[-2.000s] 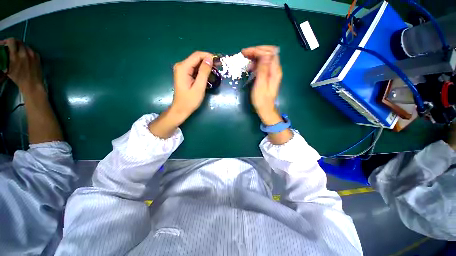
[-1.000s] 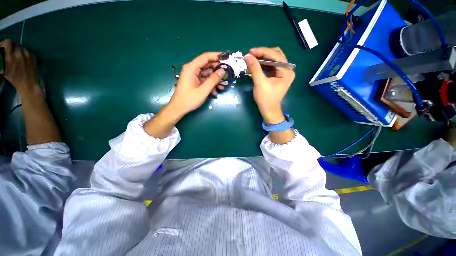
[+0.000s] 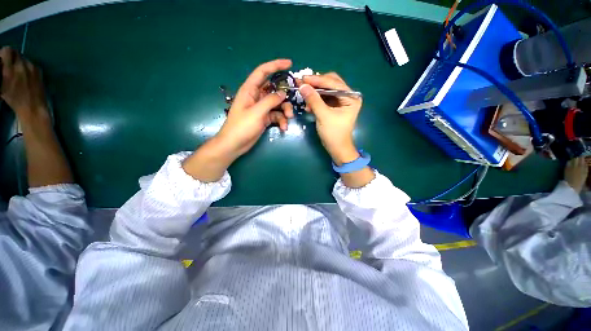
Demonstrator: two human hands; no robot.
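Note:
My left hand (image 3: pixel 249 113) holds a small round dark assembly (image 3: pixel 282 81) with a metallic inside between thumb and fingers, above the green bench mat. My right hand (image 3: pixel 334 113) grips thin silver tweezers (image 3: pixel 337 93); their tip end is at the round assembly. Whether the tips hold a piece is too small to tell. A loose pile of white plastic pieces (image 3: pixel 303 73) lies just behind the fingers, partly hidden by the right hand and the assembly. A blue strap (image 3: pixel 352 163) is around my right wrist.
A small dark clump (image 3: pixel 226 97) lies left of my left hand. A black marker (image 3: pixel 380 35) and white label (image 3: pixel 396 47) lie at the back. A blue equipment box (image 3: pixel 453 90) with hoses stands right. Neighbours' arms show at left (image 3: pixel 35 123) and right (image 3: pixel 541 223).
The tweezers, first seen clearly one second ago, have moved left to the round assembly with my right hand. My left hand has turned the assembly and shifted it slightly up and left, its forefinger lifted.

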